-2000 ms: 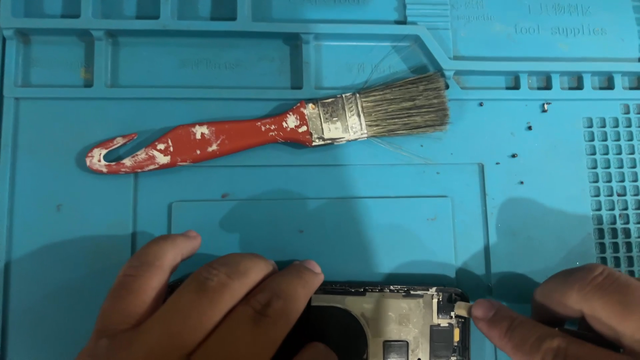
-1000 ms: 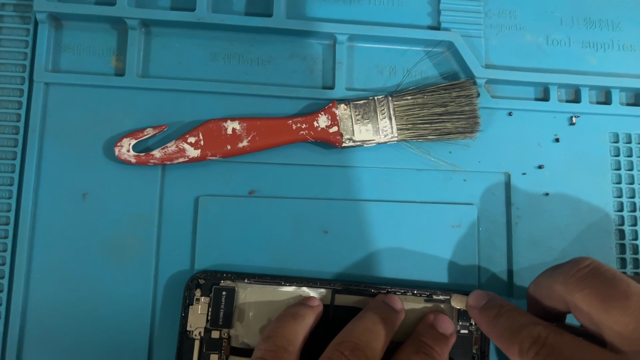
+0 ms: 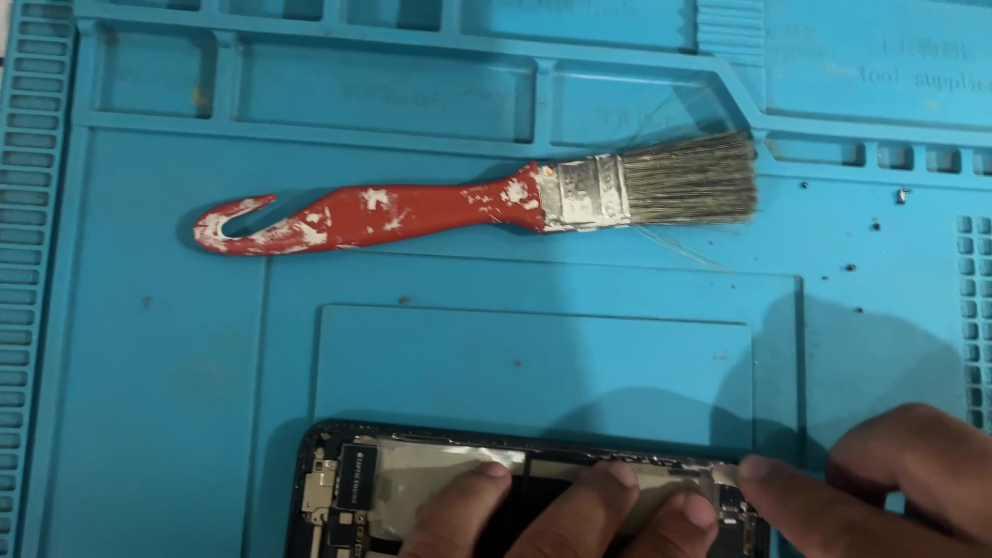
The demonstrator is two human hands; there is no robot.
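Observation:
An opened smartphone (image 3: 364,426) lies at the bottom edge of the head view, its inner parts showing and its lower part cut off by the frame. Three spread fingers of my left hand (image 3: 581,508) rest on its pale and black inside, probably the battery; the thumb is out of sight. At the phone's upper right corner, the index fingertip of my right hand (image 3: 883,492) touches a small pale strip or tab (image 3: 725,474). Whether the right thumb grips anything is hidden. Above the phone lies a paint-spotted red-handled brush (image 3: 434,208), which neither hand touches.
The blue silicone repair mat (image 3: 155,387) has moulded compartments (image 3: 387,93) along the back and slotted edges at both sides. Several tiny dark screws or bits (image 3: 851,267) lie right of the bristles, with a small metal piece (image 3: 902,196) behind them.
My left hand, earlier lying across the phone's upper edge, has its fingertips on the phone's inside now. My right fingertip stays by the pale piece. The view has shifted left.

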